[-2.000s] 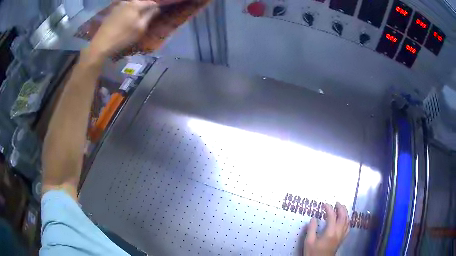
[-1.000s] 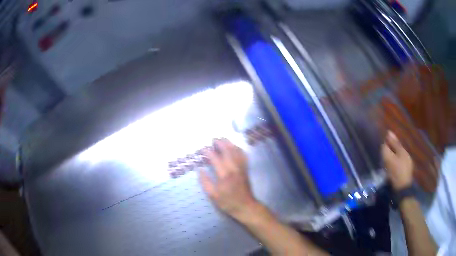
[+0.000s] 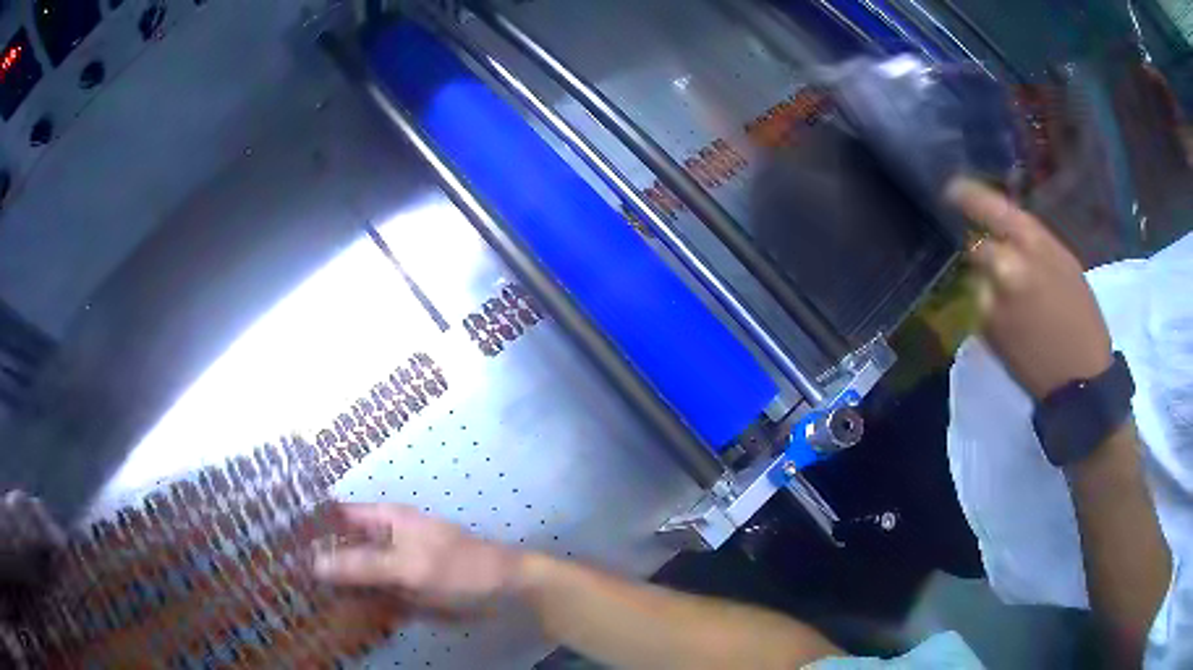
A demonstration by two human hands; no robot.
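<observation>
A flexible circuit sheet [image 3: 196, 563], amber with several dark-patterned rows, covers the lower left of the perforated table [image 3: 445, 484] and is blurred. My right hand [image 3: 406, 556] is at its right edge, fingers closed on that edge. My left hand is not in view; a dark blur lies at the far left edge. A short circuit strip [image 3: 382, 416] lies flat beyond the sheet, its near end meeting the sheet. Another strip [image 3: 504, 318] lies beside the near guide bar, separated by a small gap.
A blue roller [image 3: 589, 249] crosses the table between guide bars, with a bracket and knob [image 3: 827, 429] at its near end. More strips [image 3: 693, 181] lie beyond it. A second person's hand [image 3: 1034, 288], with a dark wristband, holds a blurred dark, glossy thing. Control panel at upper left.
The view has swung right. My right hand has left the strip and is now at the sheet, which has come in over the table. The other person's hand has moved up with the dark thing.
</observation>
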